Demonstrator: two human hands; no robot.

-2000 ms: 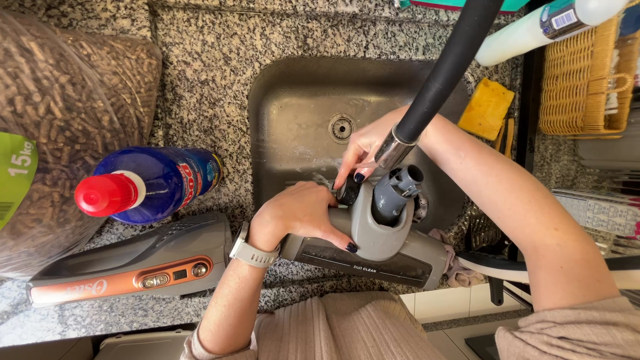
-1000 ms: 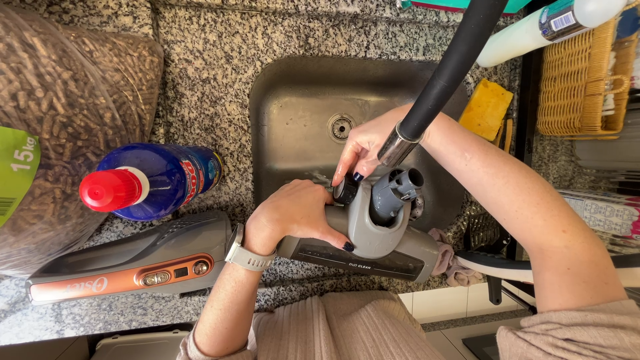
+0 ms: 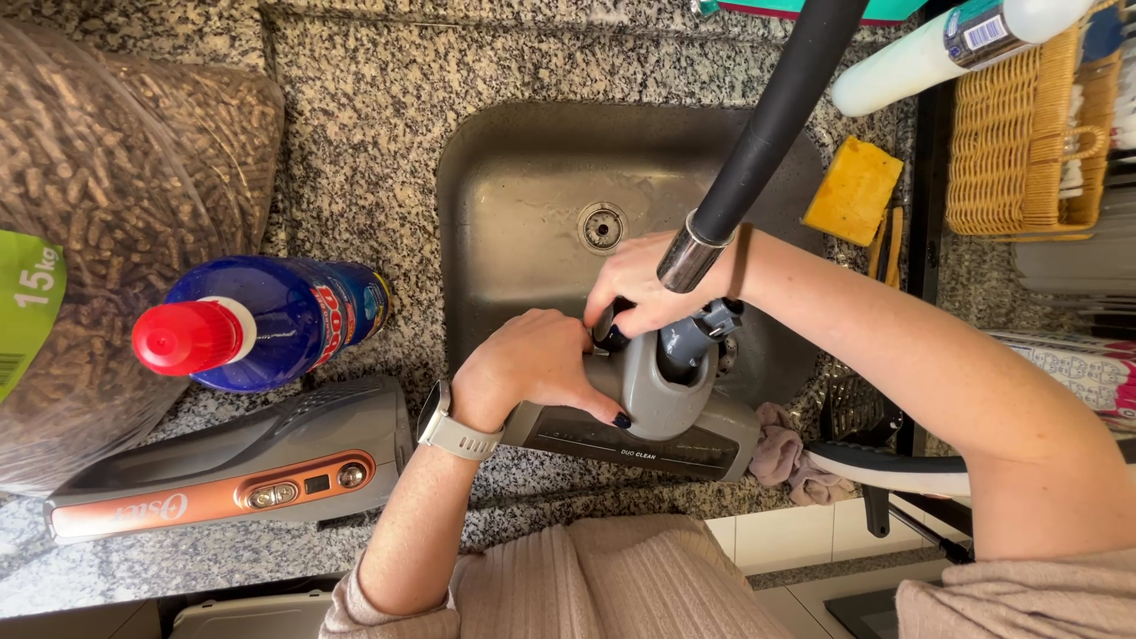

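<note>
A grey vacuum cleaner floor head with a dark window lies over the front edge of the stainless steel sink. My left hand, with a watch at the wrist, grips its body, the dark-nailed thumb on top near the neck. My right hand has its fingers around a small black part at the back of the head; whether that part is attached is hidden. The dark grey neck joint points up beside my right hand. Above that hand hangs the faucet's black hose with its metal tip.
An Oster handheld vacuum body lies on the granite counter at left, near a blue bottle with a red cap and a bag of pellets. At right are a yellow sponge, a wicker basket, a white bottle and a crumpled cloth.
My right hand has turned and shifted over the back of the floor head, now partly covering the black part. My left hand remains on the head's body.
</note>
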